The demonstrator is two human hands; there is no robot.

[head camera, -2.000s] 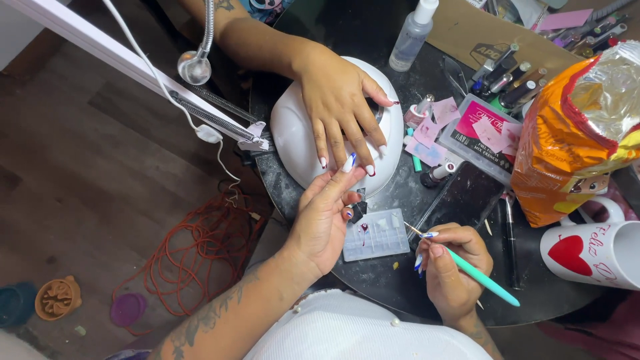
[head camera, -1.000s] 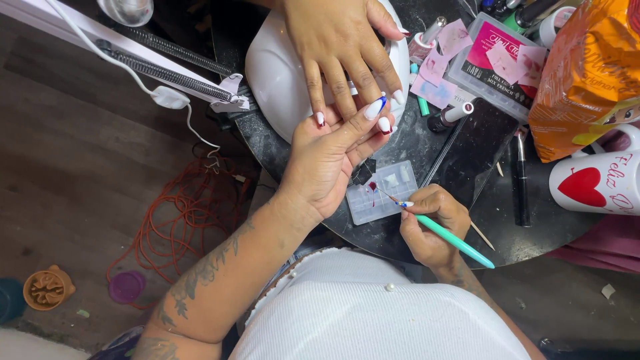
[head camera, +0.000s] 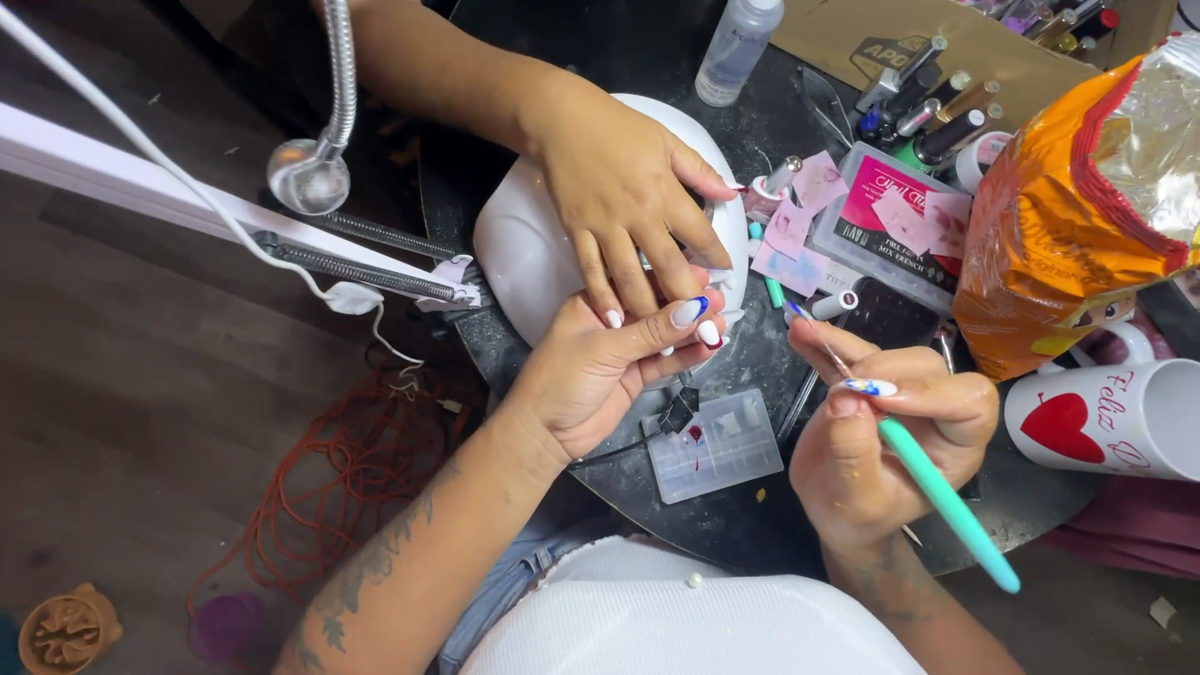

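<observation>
My left hand (head camera: 600,366) holds the fingertips of another person's hand (head camera: 619,178), palm down over a white nail lamp (head camera: 525,244). One of those nails is white with a dark red tip. In my right hand (head camera: 891,422) is a fine nail-art brush with a turquoise handle (head camera: 947,502), its thin end pointing up and left. Below and between my hands lies a clear plastic case (head camera: 717,459) with a dark red smear of polish on its lid.
Around the black table's right side are a mug (head camera: 1097,417), an orange snack bag (head camera: 1050,225), a nail tip box (head camera: 891,225), pink papers, polish bottles and a cardboard box (head camera: 844,37). A clear bottle (head camera: 736,56) stands behind. A white lamp arm (head camera: 216,211) reaches in at left.
My right hand has lifted the brush up from the clear case, where its tip was one second ago. My left hand keeps hold of the other person's fingers.
</observation>
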